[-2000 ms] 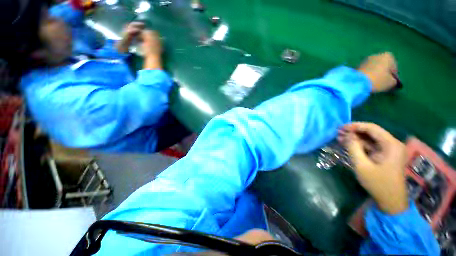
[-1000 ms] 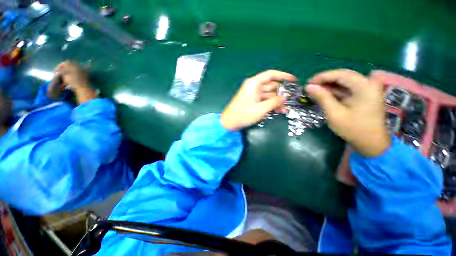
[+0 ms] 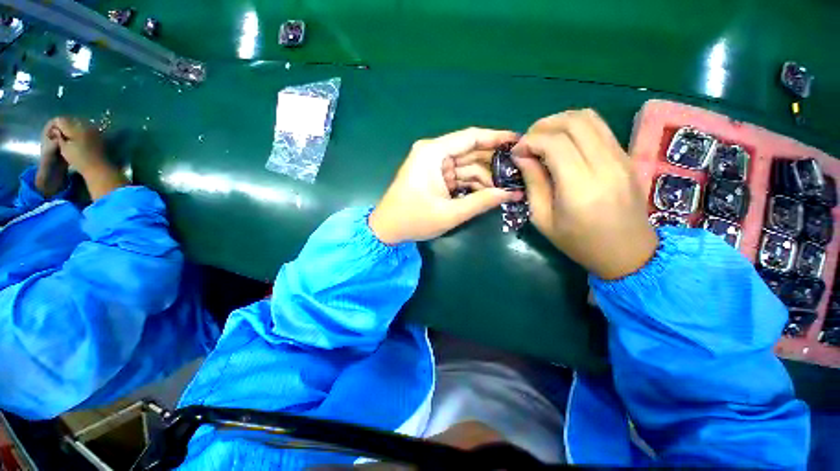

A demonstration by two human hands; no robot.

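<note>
A small black watch housing [image 3: 506, 171] with a shiny rim is held between my two hands, above the dark green mat. My left hand [image 3: 435, 184] grips its left side between thumb and fingers. My right hand [image 3: 582, 189] has its thumb and fingertips at the housing's right side; whether they hold a small part is hidden. A small heap of silvery loose parts [image 3: 515, 217] shows just below the fingertips, mostly covered by my hands.
A pink foam tray [image 3: 642, 138] with rows of housings lies at right. A labelled clear bag [image 3: 304, 127] lies left of my hands. Single housings [image 3: 291, 34] sit on the brighter green strip. A grey metal bar [image 3: 101, 39] is at upper left. Another blue-sleeved person [image 3: 101, 276] works at left.
My left hand came back from the far strip, then met my right hand at the housing. The view has turned right, showing more of the tray. The housing now stands more edge-on.
</note>
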